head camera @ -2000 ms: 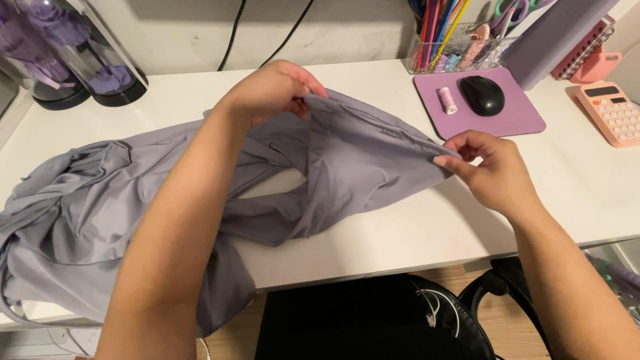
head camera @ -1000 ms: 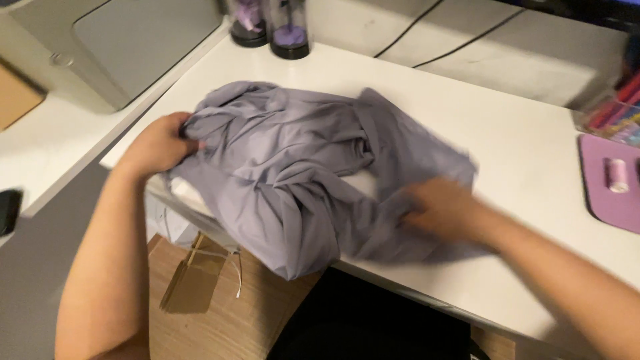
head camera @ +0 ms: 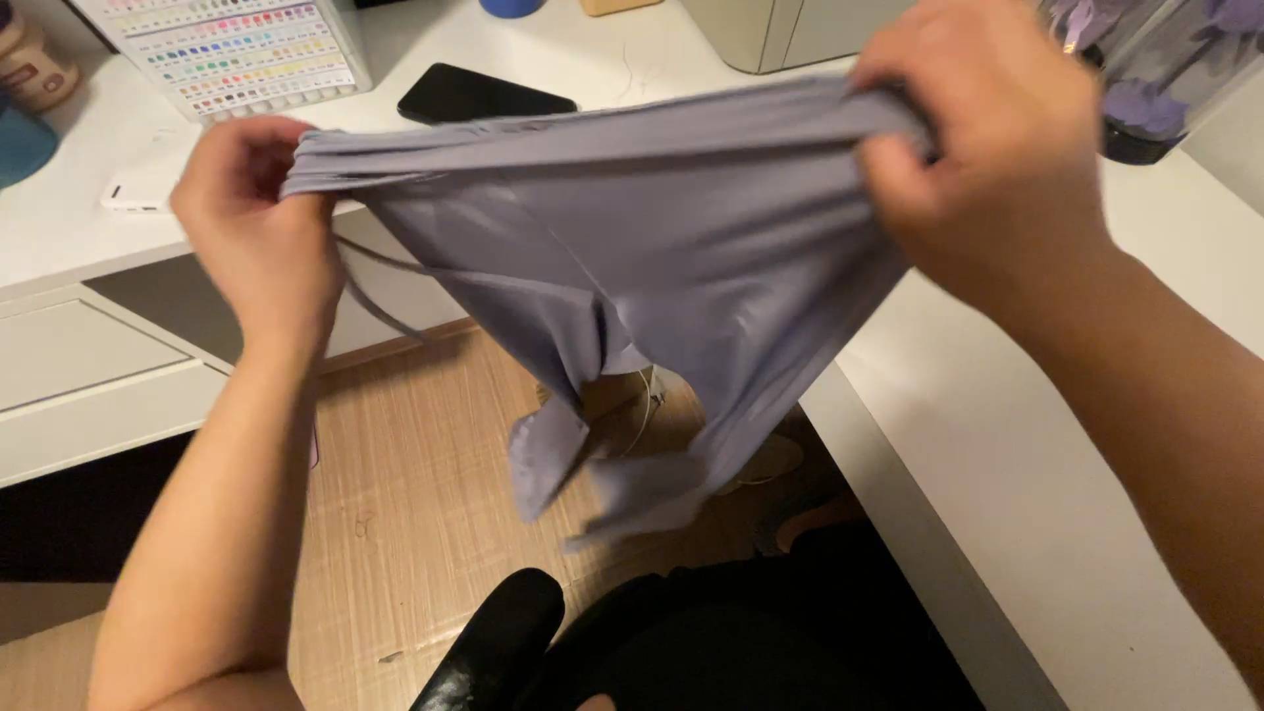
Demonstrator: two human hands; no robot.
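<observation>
A grey-purple garment (head camera: 671, 227) hangs in the air between both hands, stretched along its top edge, which looks like a waistband. My left hand (head camera: 262, 212) grips the bunched left end of that edge, its fingers curled over the fabric. At the other end my right hand (head camera: 978, 138) is closed on the band, thumb in front. Two leg-like parts dangle below over the wooden floor, somewhat blurred. A thin cord (head camera: 380, 286) loops down beside my left hand.
Behind the garment, a white desk (head camera: 612, 59) holds a black smartphone (head camera: 479, 96), a rack of colour-marked pens (head camera: 237, 59) and a white device (head camera: 138, 193). Another white desk surface (head camera: 987, 425) runs along the right, with a clear cylinder of purple flowers (head camera: 1145, 99). A black armrest (head camera: 504, 632) is below.
The garment lay bunched on the desk one second ago; it is now lifted and hanging between both hands. The view has swung far to the left.
</observation>
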